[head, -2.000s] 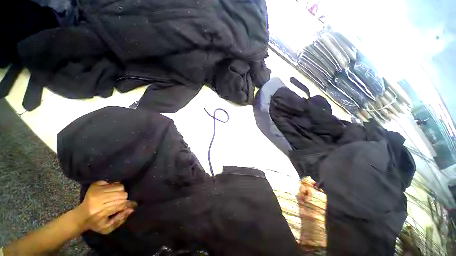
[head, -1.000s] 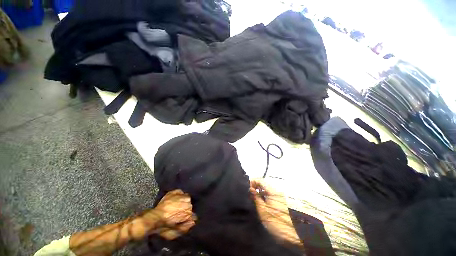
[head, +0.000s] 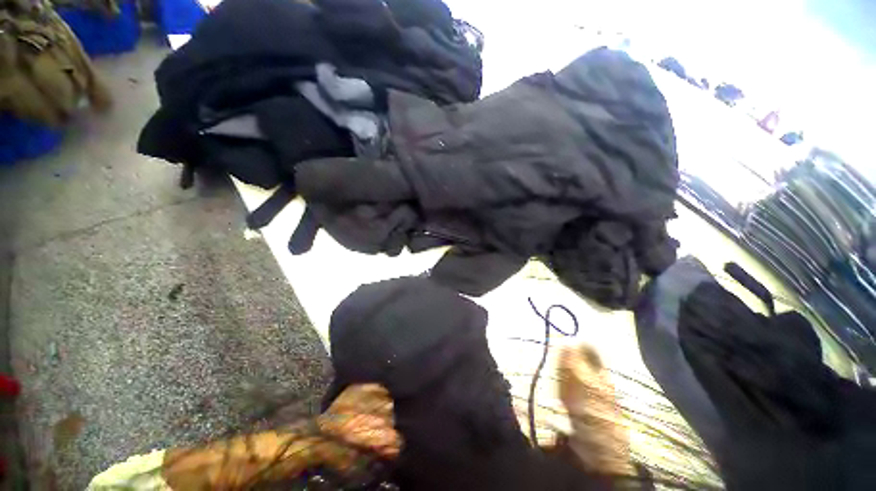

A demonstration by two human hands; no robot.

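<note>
A dark hooded jacket (head: 423, 384) lies at bottom centre, its rounded hood pointing up the pale table. My left hand (head: 363, 420) is closed on the jacket's left edge, blurred, with some fingers hidden by cloth. My right hand (head: 594, 408) is a pale blur just right of the jacket; its fingers cannot be made out. A thin dark drawstring (head: 540, 369) runs up from the jacket between the hood and my right hand and ends in a loop on the table. The jacket's lower part is cut off by the bottom edge.
A dark jacket (head: 538, 144) and a darker pile (head: 288, 67) with grey patches lie at the table's far side. Another dark garment with a grey band (head: 672, 336) is at right. Bagged folded stacks (head: 816, 230) stand upper right. Blue bins (head: 101, 29) and tan cloth (head: 38, 67) are upper left.
The view has turned left, showing more floor and the bins. The near jacket's body looks narrower. Since one second ago, my right hand has moved a little right, away from the hood.
</note>
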